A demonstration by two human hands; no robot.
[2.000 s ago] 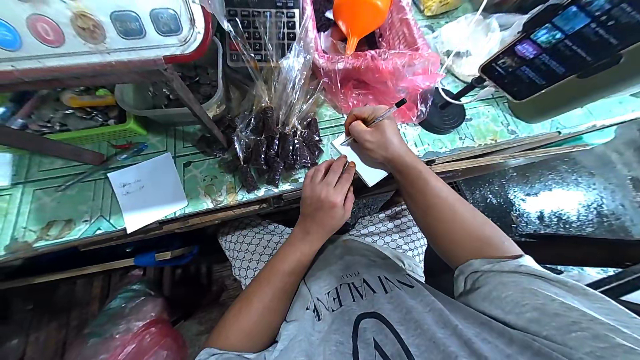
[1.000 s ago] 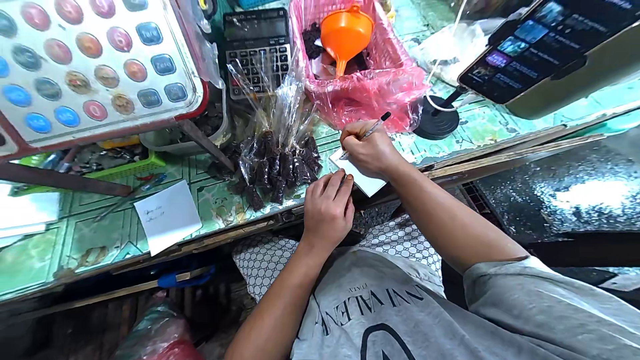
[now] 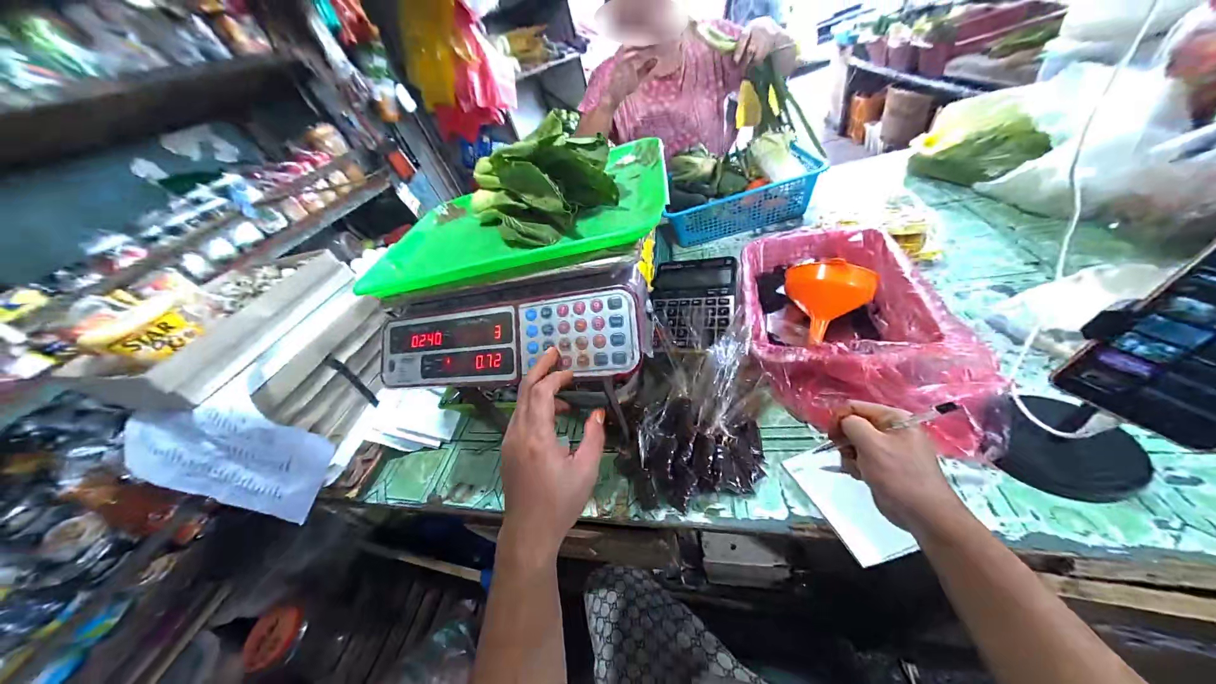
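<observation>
My left hand (image 3: 551,456) has a fingertip on the keypad of a digital price scale (image 3: 451,350), fingers apart and holding nothing. Leafy greens (image 3: 551,180) lie on the scale's green tray (image 3: 427,249). In my right hand (image 3: 888,465) is a pen (image 3: 921,416), held above a white paper pad (image 3: 855,513) at the counter's edge. Between my hands stand tied clear plastic bags of dark contents (image 3: 703,456), with a calculator (image 3: 695,299) behind them. An orange funnel (image 3: 829,290) rests in a basket lined with pink plastic (image 3: 855,366).
Across the counter a person (image 3: 665,90) holds green stalks over a blue basket of vegetables (image 3: 746,207). At right a phone (image 3: 1154,351) stands on a black round base (image 3: 1078,451). A written sheet (image 3: 228,461) hangs at left, near cardboard boxes (image 3: 304,351).
My left hand has left the paper pad and moved left to the scale's keypad. My right hand still holds the pen near the pad. The view has tilted up.
</observation>
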